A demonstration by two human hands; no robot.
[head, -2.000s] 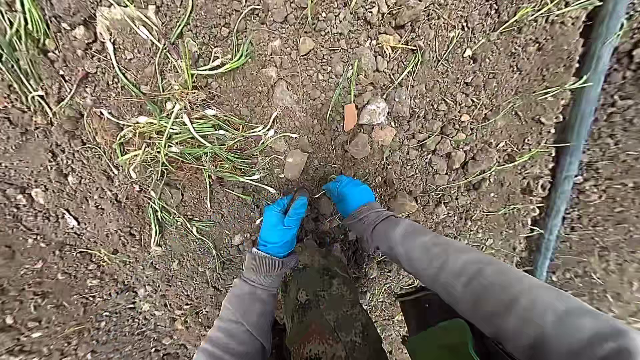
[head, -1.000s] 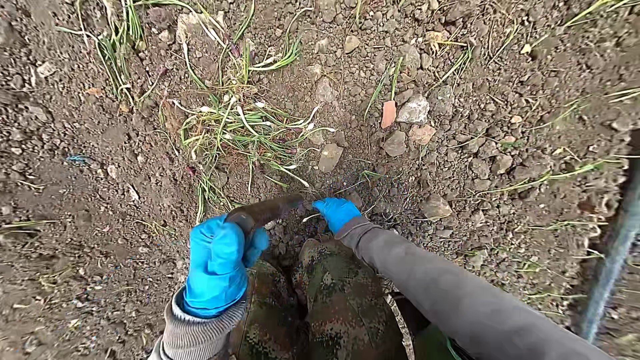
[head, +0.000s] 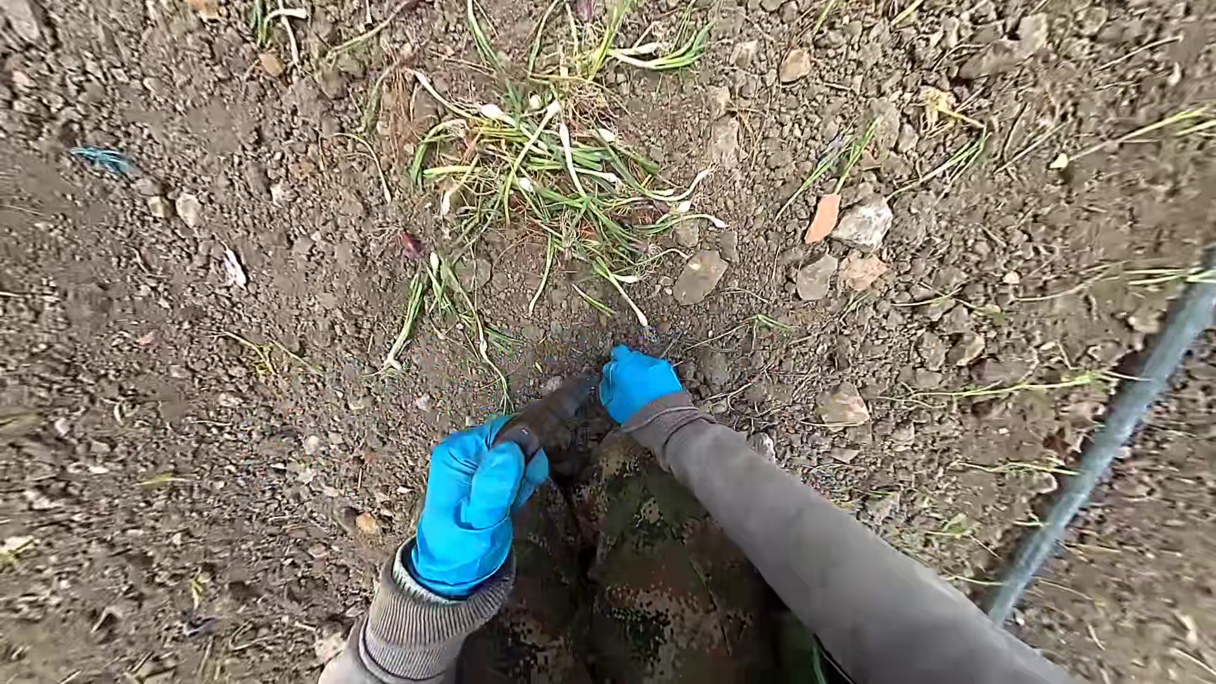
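Note:
My left hand (head: 475,503), in a blue glove, is closed around the end of a dark hand tool (head: 546,413). The tool slants up and right toward the soil beside my right hand; its exact kind cannot be told. My right hand (head: 636,382), also gloved in blue, is curled low over the soil close to the tool's far end; what its fingers hold is hidden. Beyond both hands lies a loose pile of green seedlings with white bulb ends (head: 570,180), likely onions. One of them (head: 627,294) points its bulb toward my right hand.
Stony brown soil (head: 237,399) spreads all around. A flat stone (head: 700,276), a reddish shard (head: 823,218) and a pale stone (head: 864,223) lie ahead. A grey pipe (head: 1102,456) runs diagonally at the right. Camouflage trousers (head: 655,560) show below my hands.
Two seconds ago my hands were close together over the soil. My left hand then lifted the dark tool to the left of my right hand; now the tool slants toward the ground.

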